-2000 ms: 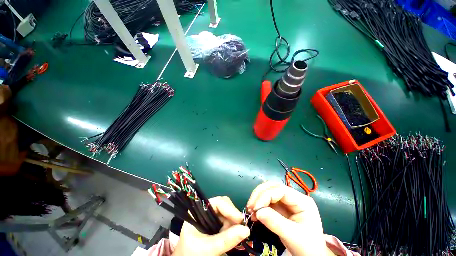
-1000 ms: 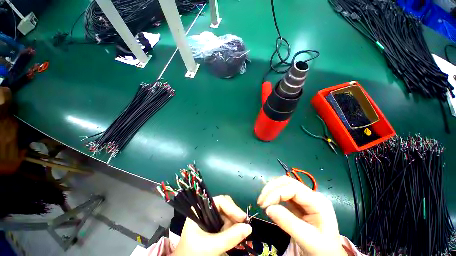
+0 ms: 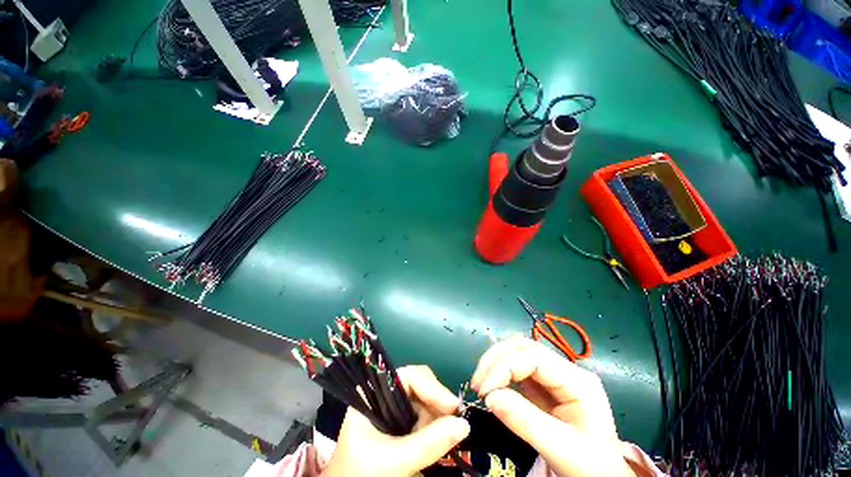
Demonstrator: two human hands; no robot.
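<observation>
My left hand (image 3: 401, 433) is closed around a bunch of black cables (image 3: 367, 380) whose red, white and green wire ends fan out at the upper left. Its thumb and finger pinch one cable end with thin bare-looking wires (image 3: 468, 401) spread at the tip. My right hand (image 3: 546, 396) has its thumb and forefinger together at these wires. Whether it grips a wire or a tiny piece is too small to tell. Orange-handled scissors (image 3: 564, 337) lie just beyond my right hand.
A red heat gun (image 3: 509, 233) stands nozzle up. Right of it are nippers (image 3: 608, 256), a red parts box (image 3: 627, 222) and a large cable pile (image 3: 746, 363). A cable bundle (image 3: 247, 219) lies left. Behind are a plastic bag (image 3: 420, 102), white shelf legs (image 3: 331, 70) and long cables (image 3: 737, 84).
My right hand was slightly raised away from the wire tip a second ago and has come down and left to it. My left hand and the bunch have barely moved.
</observation>
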